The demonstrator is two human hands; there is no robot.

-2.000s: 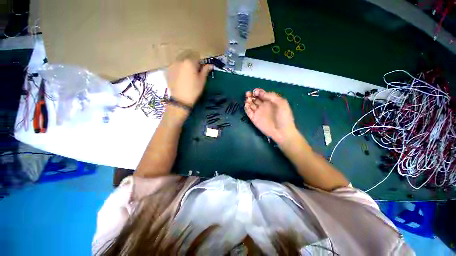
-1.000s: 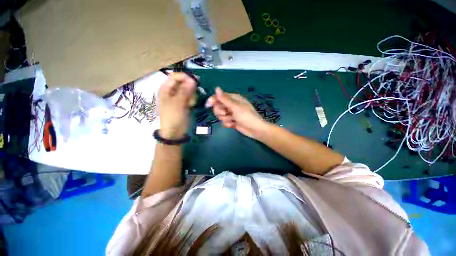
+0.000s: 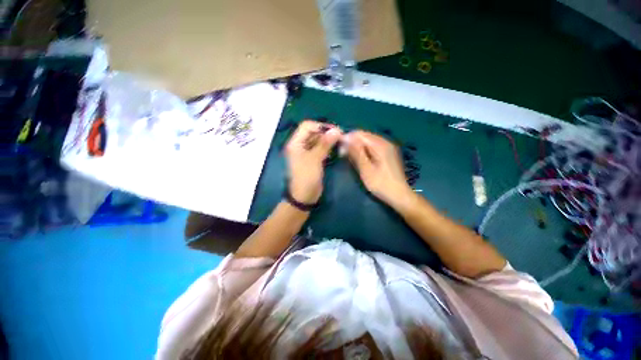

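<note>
My left hand [image 3: 306, 158] and my right hand [image 3: 379, 163] meet fingertip to fingertip above the green bench [image 3: 337, 211]. Their fingers are pinched, but blur and small size hide whether a small part is between them. Black connector housings [image 3: 412, 167] lie just right of my right hand, partly hidden by it. Thin metal terminals [image 3: 235, 129] are piled on the white sheet [image 3: 204, 176] to the left.
Orange-handled cutters [image 3: 97, 137] and a clear plastic bag [image 3: 151, 112] lie on the white sheet. A cardboard sheet [image 3: 246, 42] and white strip [image 3: 436, 102] are behind. A pale-handled knife [image 3: 479, 190], tangled cable leads [image 3: 583, 204] and rubber bands [image 3: 424, 67] are at right.
My hands were apart two seconds ago and now meet at the fingertips. My left hand has left the area by the cardboard edge. The whole view has shifted and is blurred.
</note>
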